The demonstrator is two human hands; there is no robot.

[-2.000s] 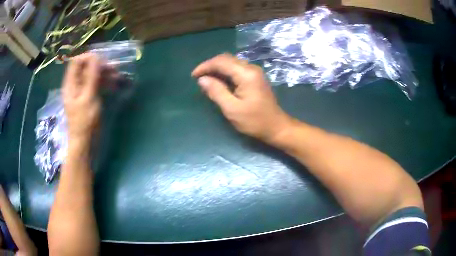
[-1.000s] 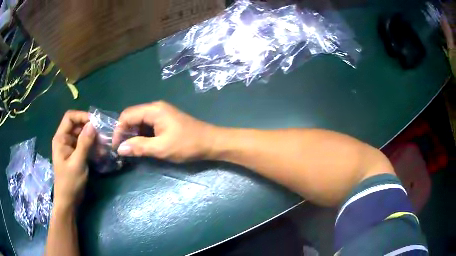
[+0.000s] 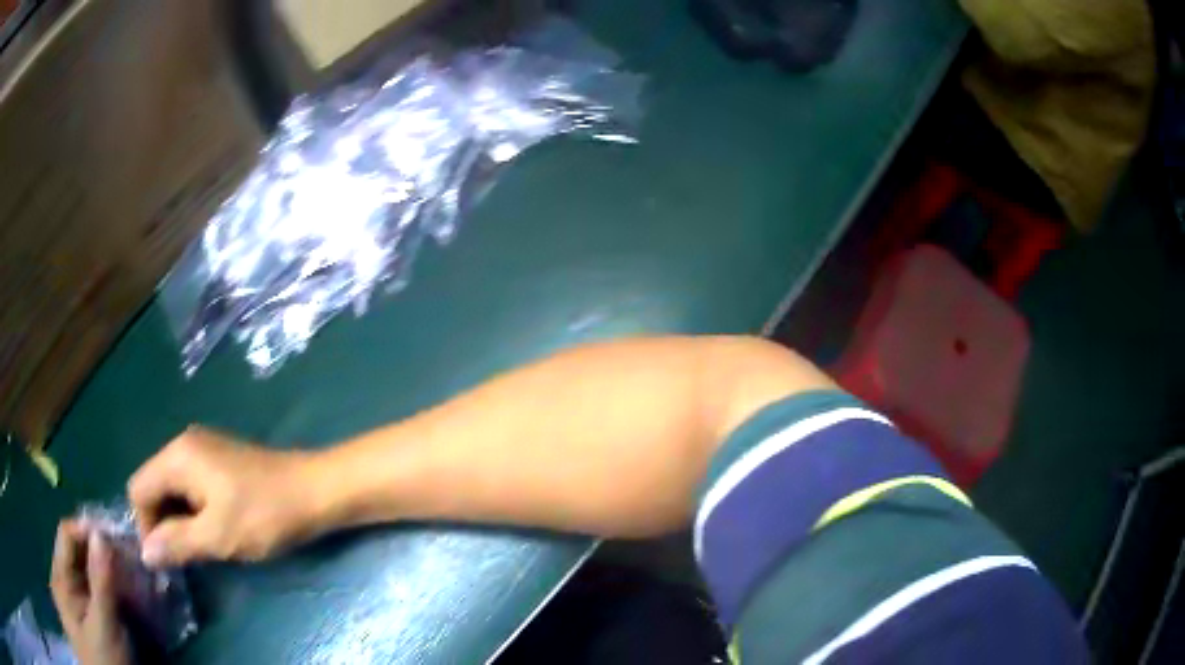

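Note:
My left hand is at the lower left, partly cut off by the picture's edge, and holds a small clear bag. The bag is shiny and crumpled, with something dark faintly showing in it. My right hand is beside it, thumb and fingers pinched at the bag's upper part. The fingertips hide what they grip. A large pile of clear shiny bags lies on the green table, above and right of my hands. Part of another clear bag shows at the lower left corner.
A brown cardboard carton stands at the left behind the pile. A dark bundle lies at the table's far end. A red plastic stool stands beyond the pale table edge. A yellow-brown cloth is at the upper right.
The view has swung right, so the hands and pile sit further left and the stool shows more fully. Since the oldest frame, my hands have come together at a small bag.

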